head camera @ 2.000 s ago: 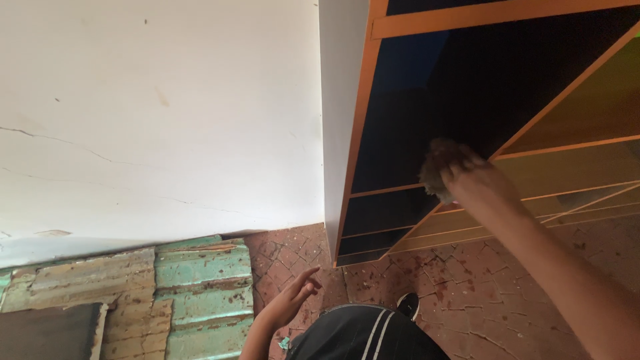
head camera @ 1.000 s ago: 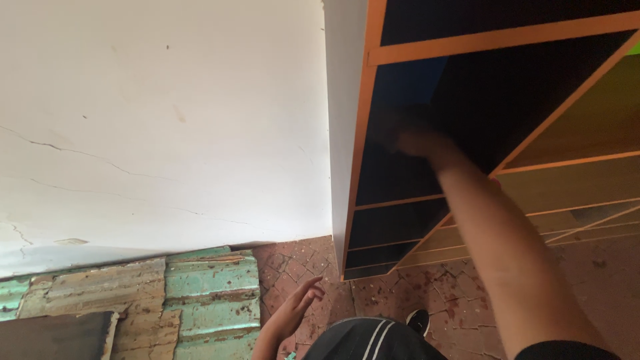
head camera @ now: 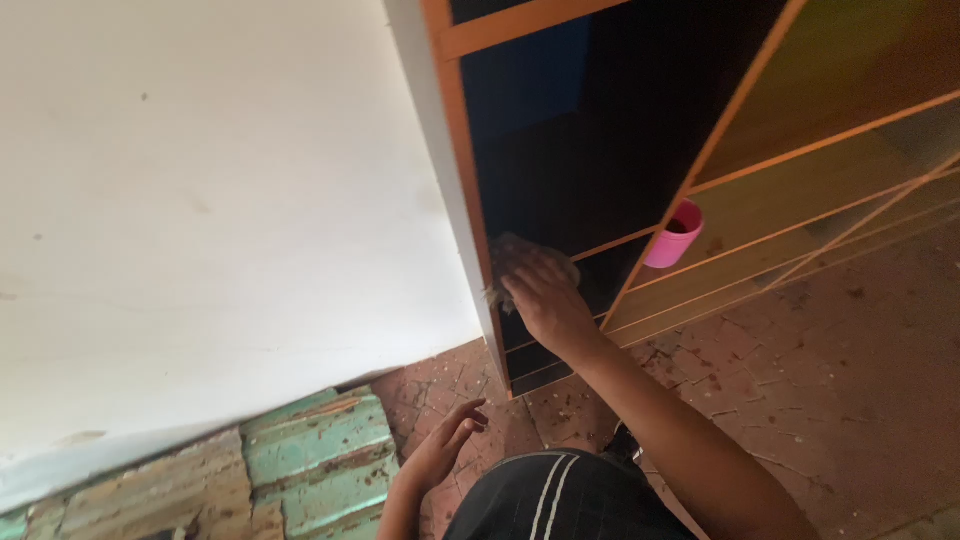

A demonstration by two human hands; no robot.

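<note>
My right hand (head camera: 551, 300) presses a greyish, frayed cloth (head camera: 511, 259) against the front of a tall shelf unit (head camera: 600, 135) with dark panels and orange edging, low down near its left edge. Part of the cloth is hidden under my fingers. Below and to the left, my left hand (head camera: 444, 442) hangs over the tiled floor with its fingers apart, holding nothing. A pink plastic cup (head camera: 673, 238) with something dark inside stands on one of the shelves, right of my right hand.
A white wall (head camera: 225, 187) with small marks rises at the left, beside the unit. Rusty green corrugated metal sheets (head camera: 322, 457) lie at the lower left. The reddish paved floor (head camera: 750, 382) is spotted. A shoe (head camera: 626, 444) shows beside my dark clothing (head camera: 570, 499).
My right hand has moved with the cloth from the panel's right side to its left edge, lower than a second ago. The pink cup has come into sight. My left hand stays empty.
</note>
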